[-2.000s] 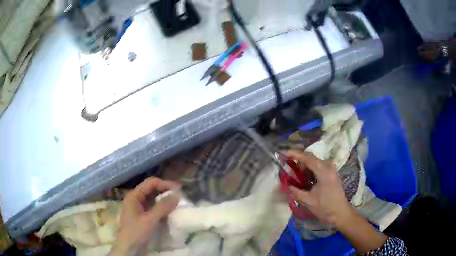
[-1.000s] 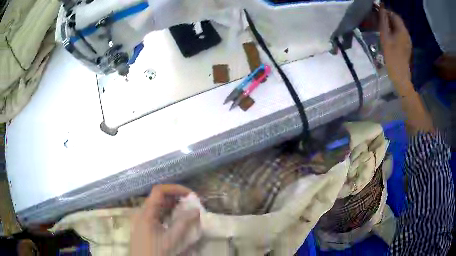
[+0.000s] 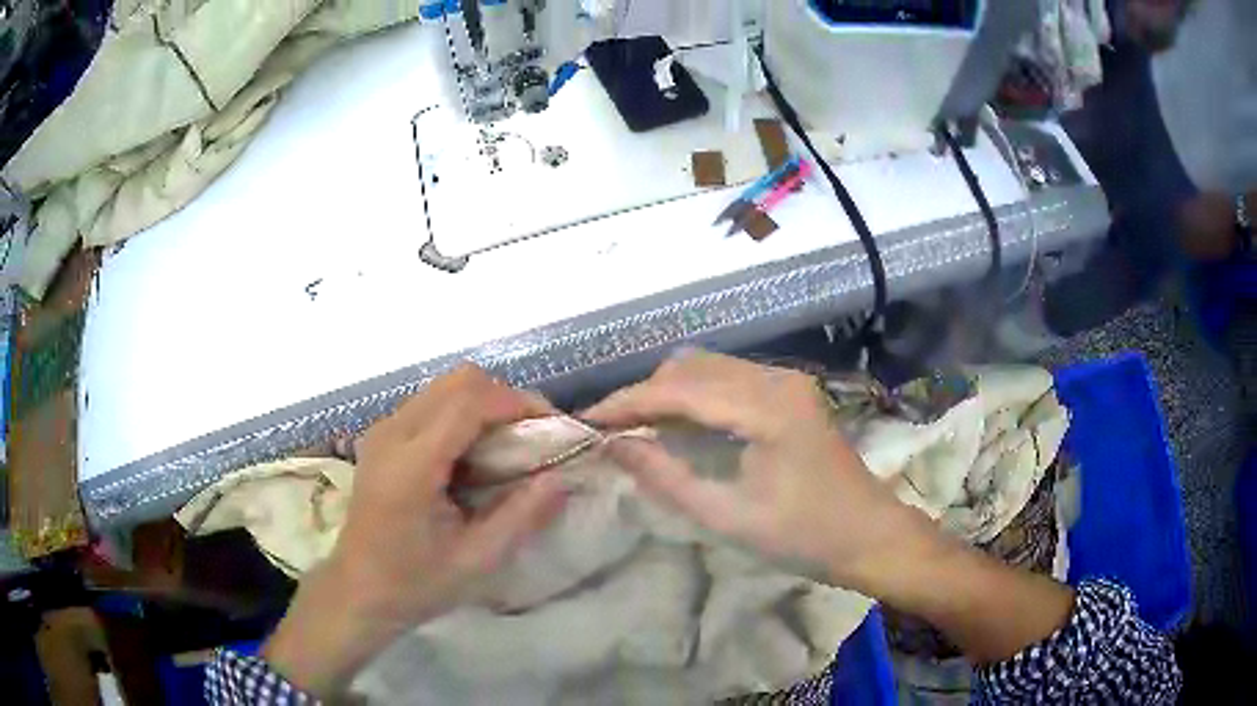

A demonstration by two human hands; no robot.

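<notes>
The cream padded jacket [image 3: 620,593] lies over my lap at the table's front edge, with plaid lining showing at its right end. My left hand [image 3: 448,483] grips a folded edge of the cream fabric between thumb and fingers. My right hand [image 3: 751,462] pinches the same edge just to the right, its fingertips almost touching the left hand's. A thin seam line runs between the two hands. No scissors are in either hand.
The white machine table [image 3: 248,345] has the sewing machine head [image 3: 496,69], pink and blue snips [image 3: 765,196], brown squares and a black pad [image 3: 648,83]. Cream fabric [image 3: 152,124] lies back left. A blue bin [image 3: 1123,483] stands right. Another person's hand shows far right.
My right hand held red scissors, reached to the table's far right, and is now back on the fabric without them. My left hand shifted along the cream edge. The plaid lining is mostly covered now.
</notes>
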